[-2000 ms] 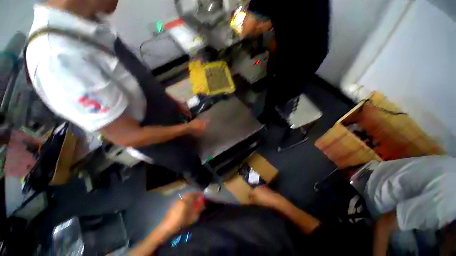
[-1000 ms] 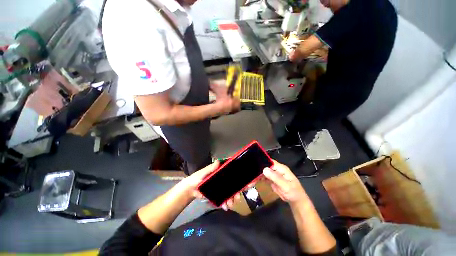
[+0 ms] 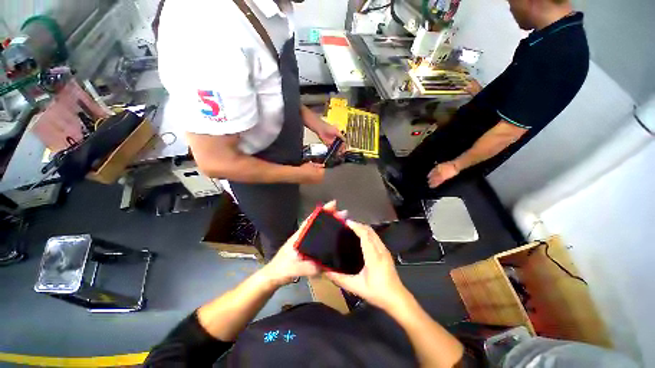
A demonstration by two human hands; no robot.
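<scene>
A smartphone (image 3: 330,241) with a red edge and a dark screen is held in front of my body. My left hand (image 3: 293,260) grips its left side. My right hand (image 3: 375,267) grips its right side, fingers over the upper and lower edges. A yellow sewing template (image 3: 361,129) with parallel slots lies at the back of the low grey-topped table (image 3: 345,188), beyond the phone.
A person in a white shirt (image 3: 230,86) stands ahead on the left, holding a small dark piece. Another person in dark clothes (image 3: 535,97) stands at the sewing machine. Stools (image 3: 66,263) (image 3: 452,218), a wooden crate (image 3: 477,289) and an open cardboard box (image 3: 233,226) stand around.
The phone has turned in my hands, and my right hand now covers its right end. The white-shirted person has lowered a yellow template. The person in dark clothes has straightened and lowered one arm.
</scene>
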